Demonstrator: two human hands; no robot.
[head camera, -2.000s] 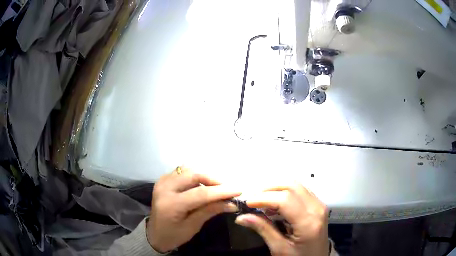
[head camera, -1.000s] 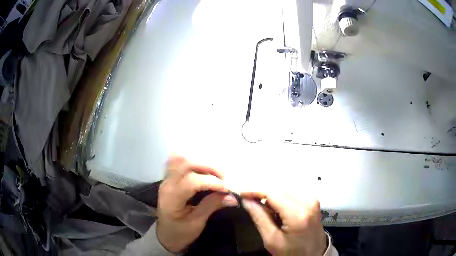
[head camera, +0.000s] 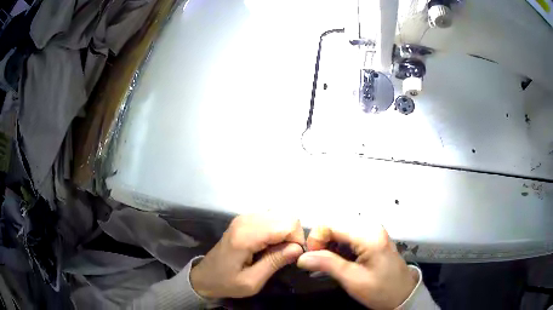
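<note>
My left hand (head camera: 251, 254) and my right hand (head camera: 361, 260) meet at the table's front edge, fingertips nearly touching. Between their thumbs and forefingers they pinch a small dark piece of cloth (head camera: 305, 241). Only a sliver of it shows; the fingers hide the rest. Grey-brown cloth (head camera: 145, 233) hangs below the table edge to the left of my left hand. Whether it joins the pinched piece cannot be told.
The white table (head camera: 200, 145) has a worn front edge. The presser foot (head camera: 368, 91) and round shiny plate (head camera: 382, 94) are beyond my hands, under the machine head. Heaped grey-brown cloth (head camera: 51, 115) lies left, beside brown plastic-wrapped edging (head camera: 112, 103).
My hands have shifted right in the picture and their fingertips have drawn closer together. Less of the dark piece shows. The machine parts appear slightly higher and further right as the view has shifted.
</note>
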